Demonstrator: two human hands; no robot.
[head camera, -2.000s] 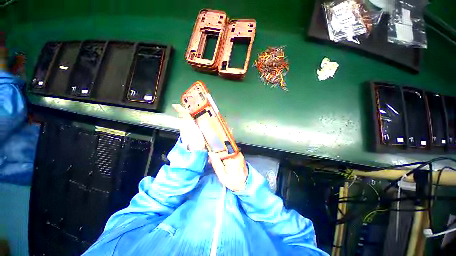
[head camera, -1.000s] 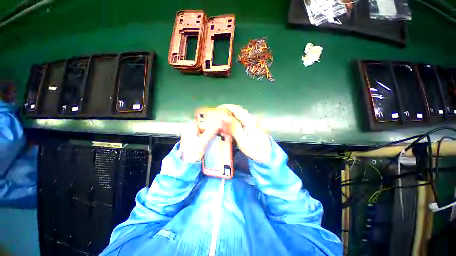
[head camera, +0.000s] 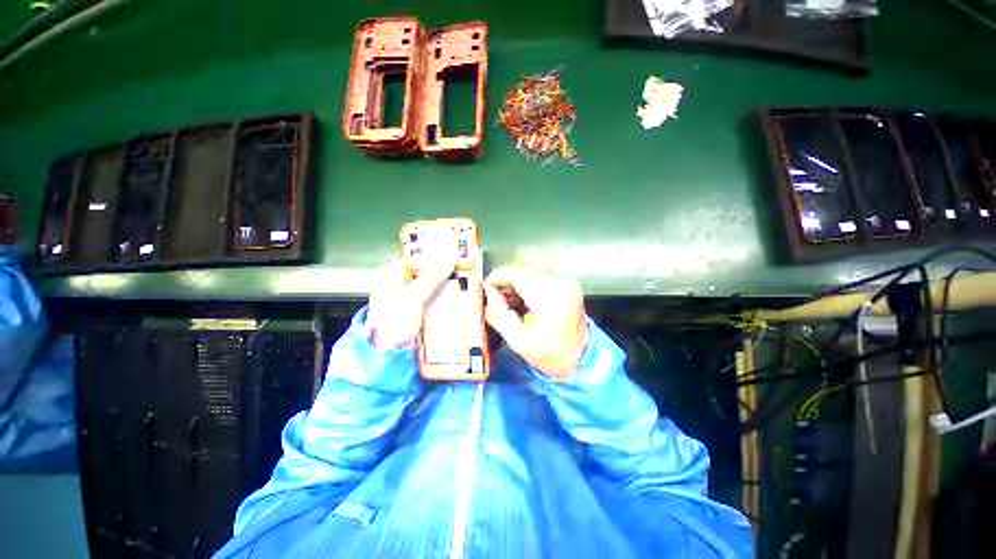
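A phone unit (head camera: 451, 333) with an orange housing is held upright in line with my body, over the bench's front edge, its open back up with a pale battery area. My left hand (head camera: 400, 306) grips its left side, the thumb across the upper part. My right hand (head camera: 537, 319) is at its right side, fingers bent together near the edge; whether it grips the unit or a small part is hidden by overexposure. Two stacks of orange housings (head camera: 384, 49) stand on the bench beyond, beside a tangled pile of small orange-copper parts (head camera: 538, 117).
A black phone tray (head camera: 309, 202) lies at the left, another phone tray (head camera: 778, 207) at the right. A small pale heap (head camera: 659, 102) and clear bags (head camera: 686, 14) on a black tray (head camera: 754, 38) lie farther back. Cables (head camera: 906, 317) hang below right. A person's blue sleeve (head camera: 24, 360) is at far left.
The unit has gone from tilted to nearly upright. My right hand has moved from its lower end to its right side. My hands, together over its upper part one second ago, are now apart.
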